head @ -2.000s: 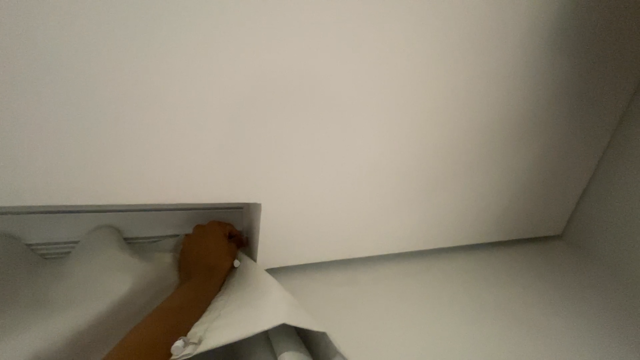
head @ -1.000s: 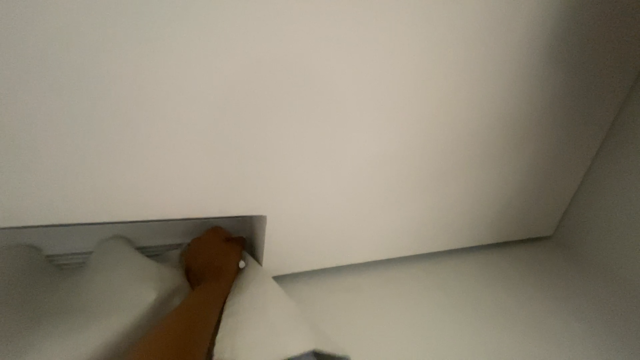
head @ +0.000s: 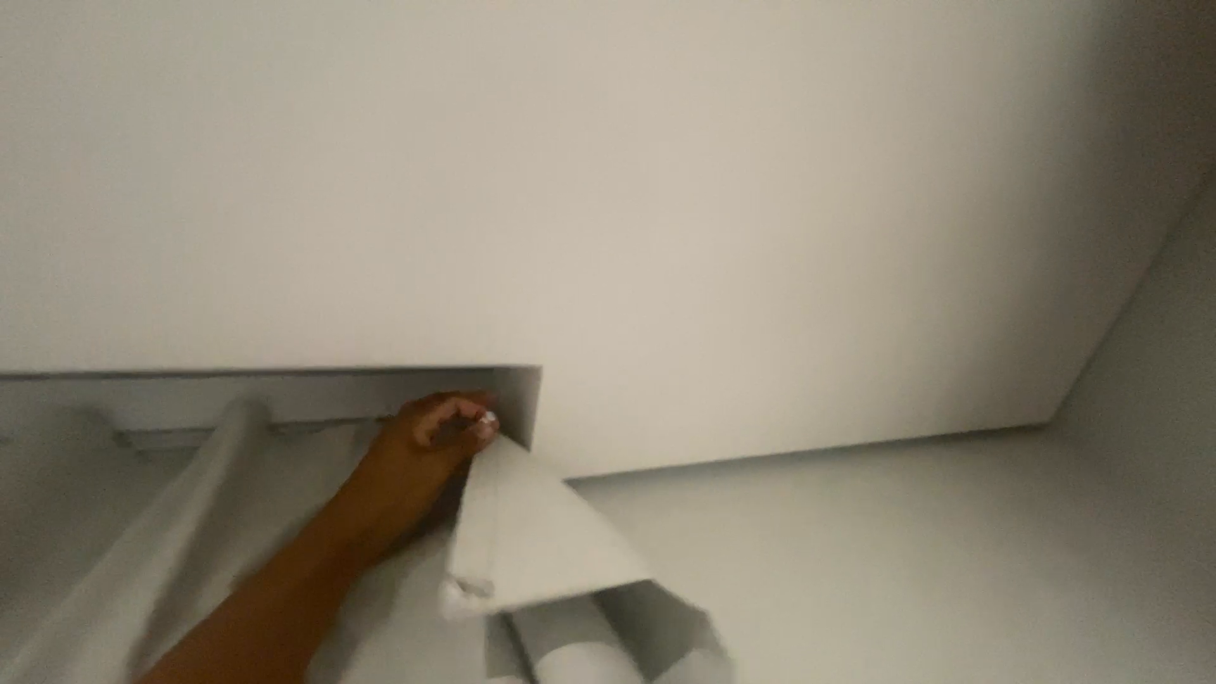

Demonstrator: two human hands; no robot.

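Note:
My left hand (head: 427, 446) reaches up from the lower left to the end of a ceiling recess (head: 518, 404). Its thumb and fingertips pinch a small whitish curtain hook or glider (head: 487, 419) beside the top corner of a white curtain (head: 532, 532). The corner panel hangs down to the right of the wrist, and a small white fitting (head: 465, 594) sits at its lower left. Further folds of curtain (head: 199, 532) hang left of the forearm, below a curtain track (head: 171, 439). Whether the hook touches the track cannot be told. My right hand is not in view.
The pale ceiling (head: 665, 209) fills the upper view, and the recess cuts into its lower left edge. A wall (head: 855, 560) meets it at the lower right. White rounded shapes (head: 584, 646) show under the curtain corner.
My left hand has turned from a closed fist-like grip to a pinch with the thumb and fingers visible. The curtain folds at the left have changed shape.

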